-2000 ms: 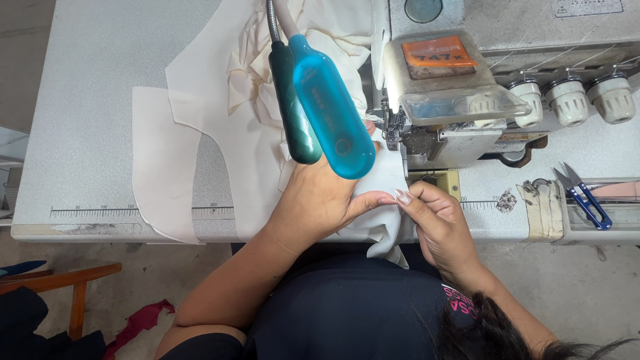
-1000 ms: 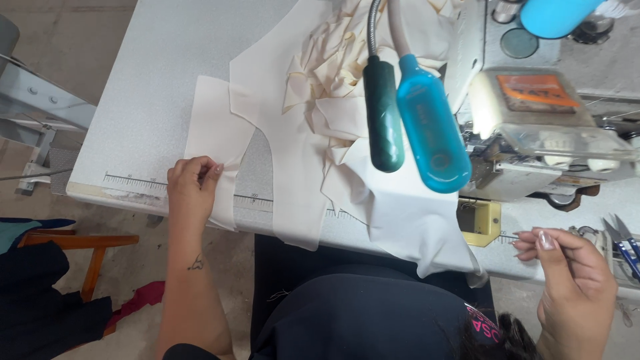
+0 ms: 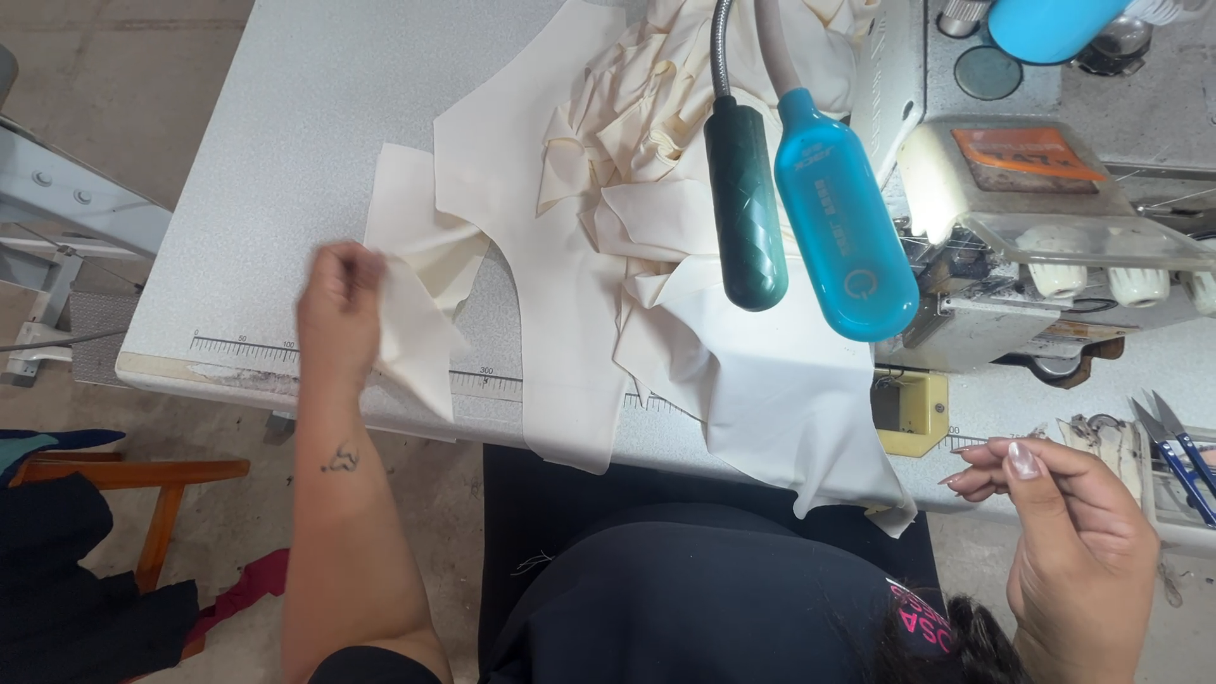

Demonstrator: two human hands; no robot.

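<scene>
My left hand (image 3: pixel 340 309), slightly blurred, pinches the edge of a small cream fabric piece (image 3: pixel 418 332) and lifts it into a fold at the table's left. Beside it a larger cream cut piece (image 3: pixel 570 351) lies flat, reaching over the front edge. Right of that, a pale fabric piece (image 3: pixel 798 408) hangs over the edge, beside a crumpled cream fabric heap (image 3: pixel 655 123). My right hand (image 3: pixel 1073 532) is raised palm up at the front right, fingers loosely bent, holding nothing. The industrial sewing machine (image 3: pixel 1007 237) stands behind it; its needle area is partly hidden.
A green lamp (image 3: pixel 748 209) and a blue lamp (image 3: pixel 845 228) hang over the fabric. Thread snips (image 3: pixel 1178 451) lie at the right edge beside a yellow guard (image 3: pixel 917 413). Printed rulers run along the table's front edge (image 3: pixel 237 375). A wooden chair (image 3: pixel 161 503) with dark cloth stands lower left.
My left hand went from the fabric by the machine to the small left piece, which is now lifted and folded. My right hand let go of the fabric and moved right. The view shifted.
</scene>
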